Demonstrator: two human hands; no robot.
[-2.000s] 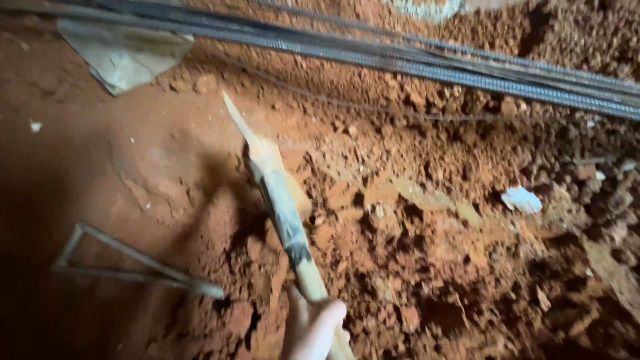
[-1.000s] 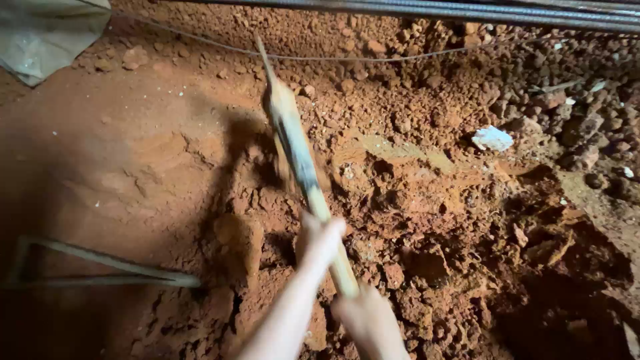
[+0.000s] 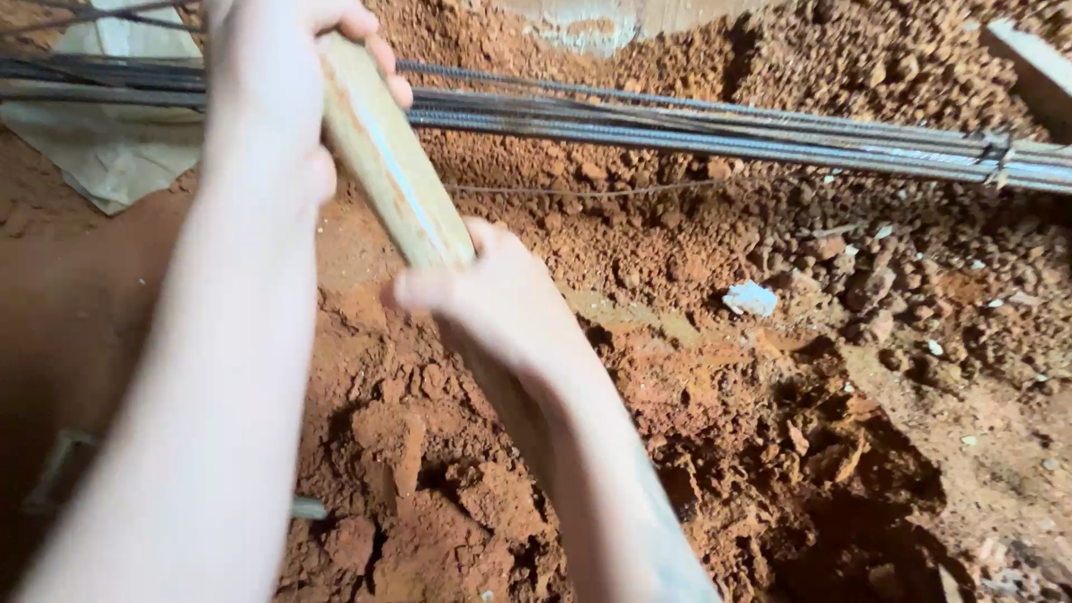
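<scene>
Both hands grip a thick wooden handle [image 3: 389, 155], which slants from the top left toward the middle. My left hand [image 3: 285, 75] is at the top edge, wrapped around the upper part of the handle. Lower down, my right hand [image 3: 465, 276] closes around it, its fingers blurred. The head of the tool is out of view. Under both forearms lies broken red-brown soil [image 3: 469, 519] with loose clods.
A bundle of ribbed steel rebar [image 3: 670, 134], tied at the right, crosses behind the hands. A pale sheet [image 3: 126, 159] lies at the left, a white lump [image 3: 749, 298] on the soil, a bent metal piece [image 3: 308, 507] at lower left, and a board [image 3: 1034, 71] at upper right.
The hands and handle have risen toward the camera, and the pointed tool head seen earlier has left the view. The left hand has moved up. The view has shifted, showing more of the rebar.
</scene>
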